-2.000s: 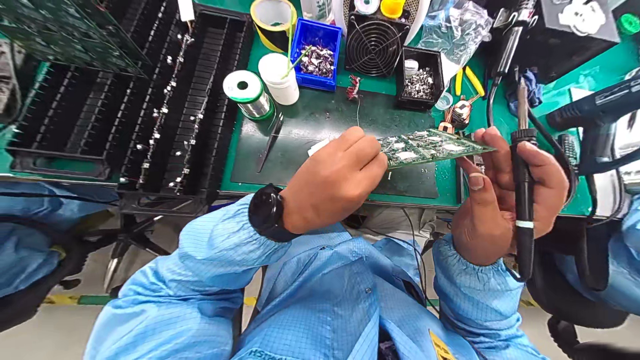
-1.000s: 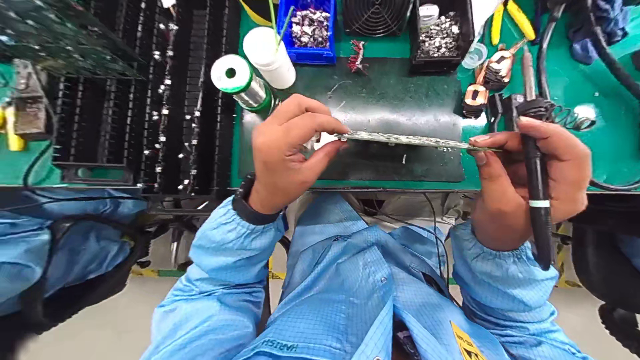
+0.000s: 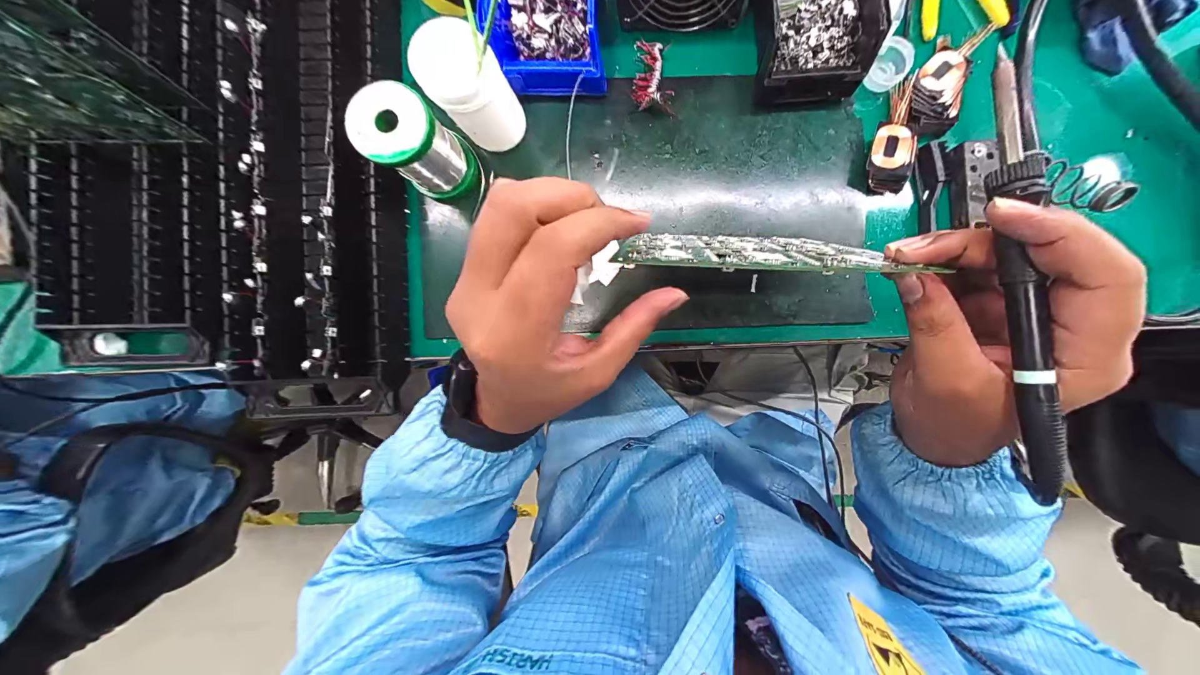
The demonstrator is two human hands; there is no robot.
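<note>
A populated green circuit board (image 3: 769,255) is held nearly edge-on above a dark work mat (image 3: 750,141). My right hand (image 3: 1012,309) pinches the board's right end between thumb and fingers and also holds a soldering iron (image 3: 1028,309), its tip pointing up and away. My left hand (image 3: 562,291) is at the board's left end, thumb and fingers apart; whether a fingertip touches the board cannot be told. Something white (image 3: 605,265), perhaps tissue or tape, shows beside those fingers, partly hidden by them.
A solder wire spool (image 3: 427,155) and white bottle (image 3: 469,84) stand behind my left hand. A blue bin (image 3: 553,70) and black bin (image 3: 811,56) hold small parts. Copper coils (image 3: 891,155) and a metal spring (image 3: 1102,187) lie right; black racks (image 3: 281,187) stand left.
My left thumb has come away from the board's left end, where thumb and fingers pinched it a second ago. The board has gone from tilted to nearly edge-on. The view has moved closer over the mat.
</note>
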